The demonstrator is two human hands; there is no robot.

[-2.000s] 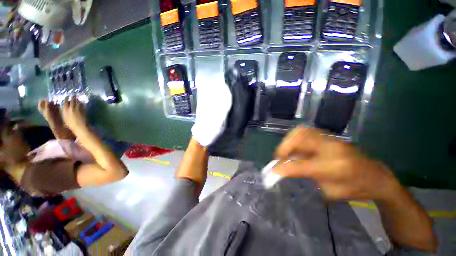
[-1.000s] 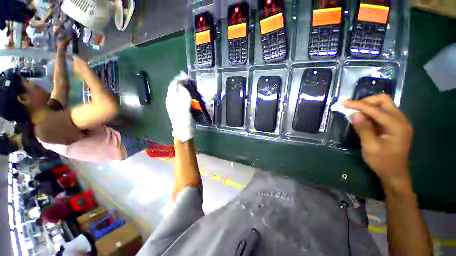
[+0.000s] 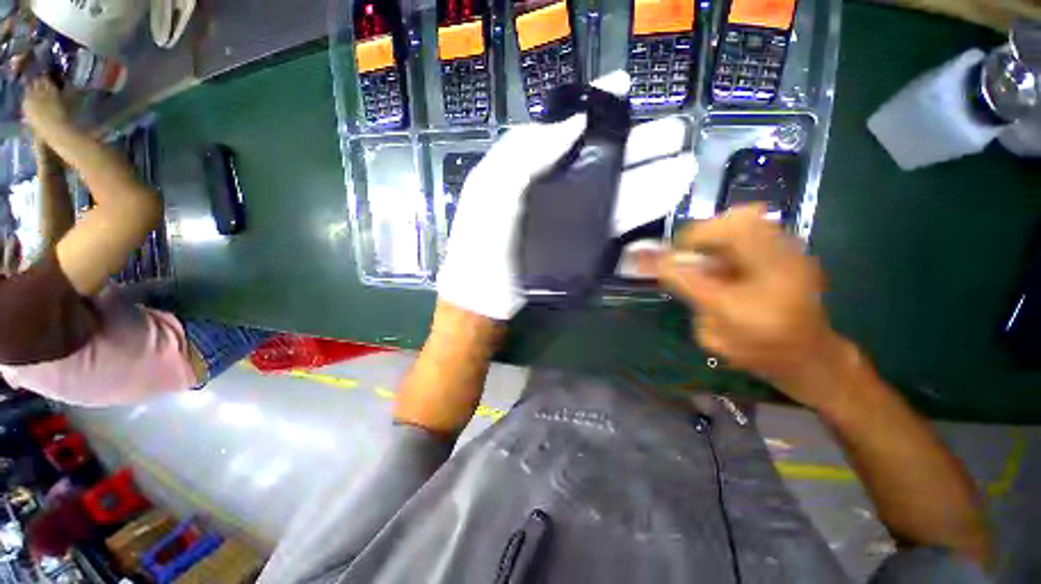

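Note:
My left hand (image 3: 491,222), in a white glove, holds a black phone (image 3: 567,211) above the tray with its plain dark back up. My bare right hand (image 3: 748,291) is just right of the phone, slightly blurred, and pinches a small white wad (image 3: 642,260). The clear blister tray (image 3: 587,123) has phones with orange labels (image 3: 454,71) in its far row. In the near row, the leftmost pocket shows no phone, and a dark phone back (image 3: 763,183) lies in the rightmost pocket. My hands partly hide the pockets between.
A translucent bottle with a metallic top (image 3: 938,112) stands at the right. A dark phone-like item (image 3: 224,189) lies on the green mat (image 3: 288,203) left of the tray. Another worker's arm (image 3: 109,188) is at the far left. A white fan (image 3: 91,17) is at the upper left.
My left hand has lifted a phone out of the leftmost near pocket area and moved right. My right hand has moved left, beside the phone, from the rightmost pocket. The view has shifted.

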